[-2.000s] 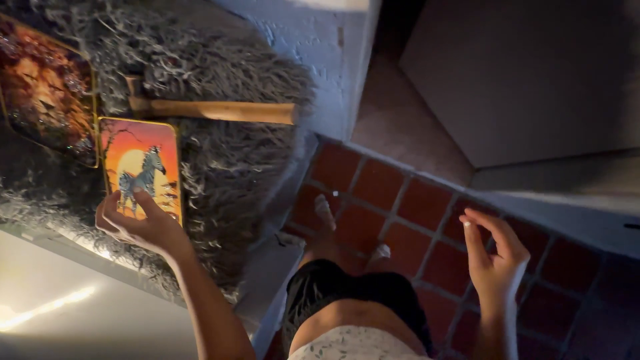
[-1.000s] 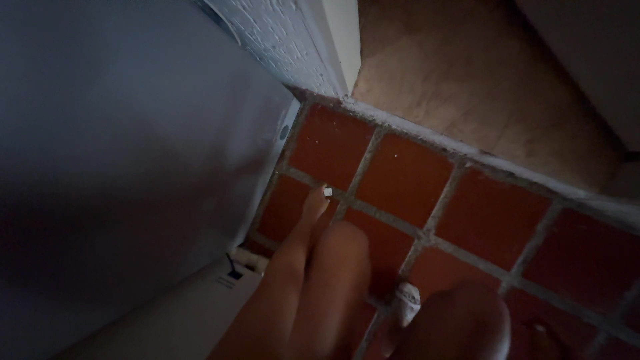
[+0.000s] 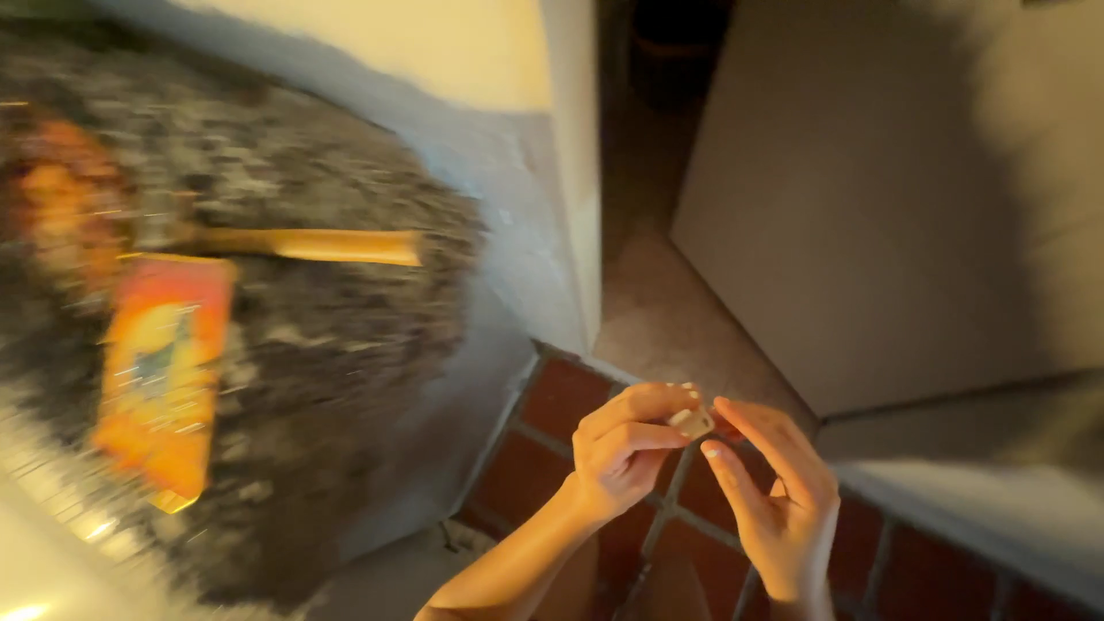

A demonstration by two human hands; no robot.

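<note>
My left hand [image 3: 625, 444] pinches a small pale object [image 3: 692, 423] between its fingertips, over the tiled floor; blur hides what it is. Close by on the right, my right hand [image 3: 776, 492] has thumb and forefinger apart beside the object, with nothing seen between them. To the left, a picture card of a zebra before a yellow sun [image 3: 164, 371] lies on a shaggy grey rug. Above that card is a hammer with a wooden handle [image 3: 345, 246], its head toward the left. A second, orange-brown picture [image 3: 69, 203] lies at the far left, blurred.
The shaggy rug [image 3: 345, 379] covers a raised surface beside the pale wall [image 3: 517, 233]. Red floor tiles [image 3: 561, 397] extend below my hands. A doorway and a large grey-brown panel [image 3: 862, 224] stand at the upper right.
Two seconds ago my left hand was at the zebra card and my right hand was far apart from it. Now both are close together, the left holding the small object. The view swung down and back.
</note>
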